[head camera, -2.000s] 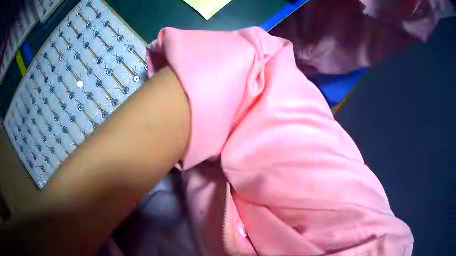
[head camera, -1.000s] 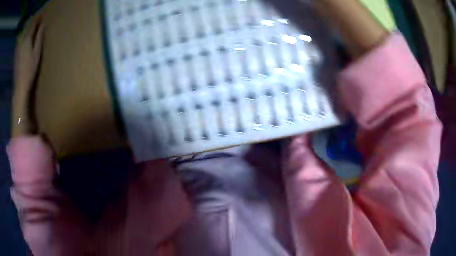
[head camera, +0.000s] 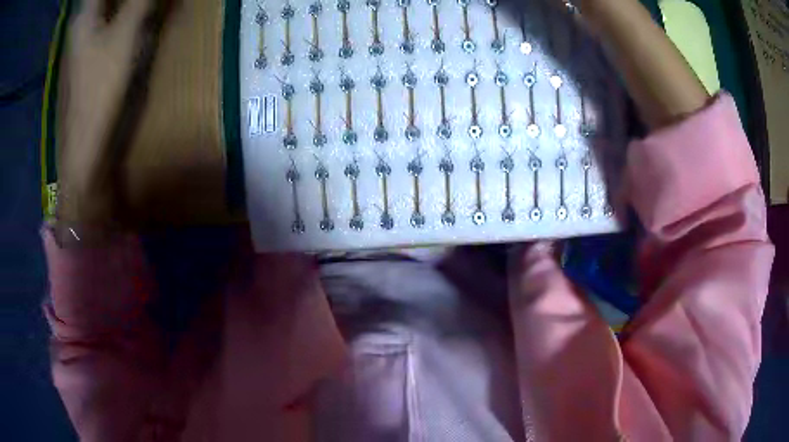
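A white speckled foam board (head camera: 389, 155) lies in front of me, its near edge close to my jacket. It carries rows of thin gold-brown strips with round silver-blue ends, several with fine hair-like leads. My left hand (head camera: 112, 39) is at the upper left over a brown cardboard sheet, dark, blurred and partly cut off by the top edge. Its fingers and any hold cannot be made out. My right forearm reaches up over the board's right side; the hand itself is beyond the top edge. A shadow covers the board's right end.
The brown cardboard sheet (head camera: 177, 121) lies left of the board. A small white-blue label (head camera: 262, 116) is on the board's left side. A pale yellow slip (head camera: 690, 39) lies beyond my right forearm. A brown sheet or box with handwritten marks (head camera: 768, 95) stands at the far right.
The view has swung from my right sleeve to the board and both arms. Since one second ago, the board appears slightly higher and further right, and sharper. My left arm appears further right.
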